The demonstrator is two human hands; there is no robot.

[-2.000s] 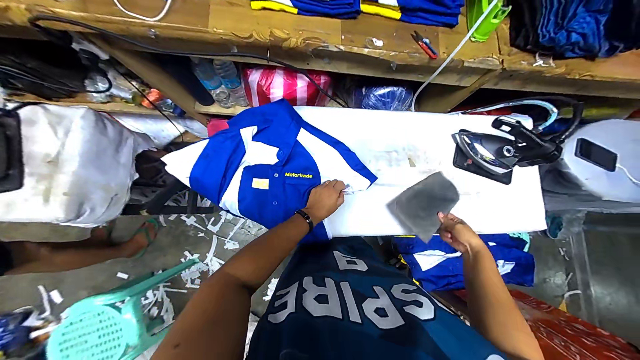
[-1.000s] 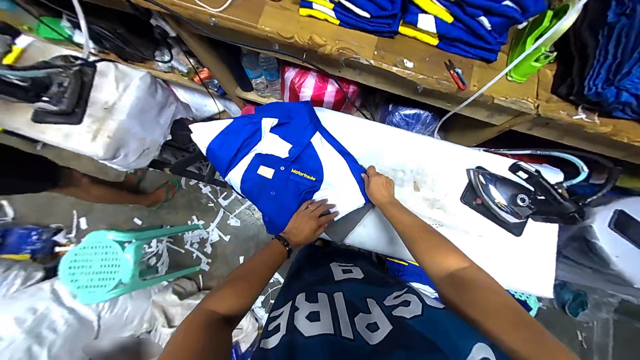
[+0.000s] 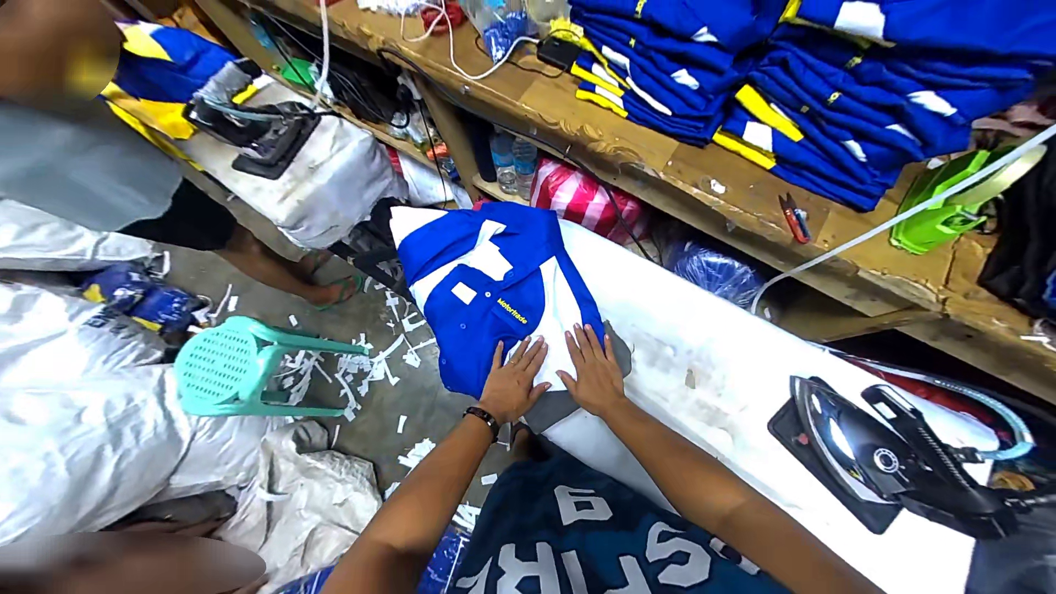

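A blue and white shirt (image 3: 528, 285) with yellow lettering lies over the left end of a white-covered ironing board (image 3: 709, 363). My left hand (image 3: 513, 384) rests flat on its lower edge, fingers spread. Beside it, my right hand (image 3: 596, 371) presses flat on the white panel, fingers apart. A dark grey flat piece (image 3: 551, 410) pokes out from under the shirt below and right of my hands. Further right, a steam iron (image 3: 858, 445) rests on a dark pad on the board.
Blue and yellow folded garments (image 3: 825, 99), red-handled thread snips (image 3: 794, 219) and a green plastic holder (image 3: 940, 206) are on the wooden shelf. A green stool (image 3: 231, 367) stands left on the scrap-strewn floor. Another person (image 3: 74, 165) stands near a second iron (image 3: 256, 132).
The dark grey piece was in my right hand beside the shirt two seconds ago; now it is partly under it. My right hand has moved from the shirt's right edge to beside my left. The view has shifted.
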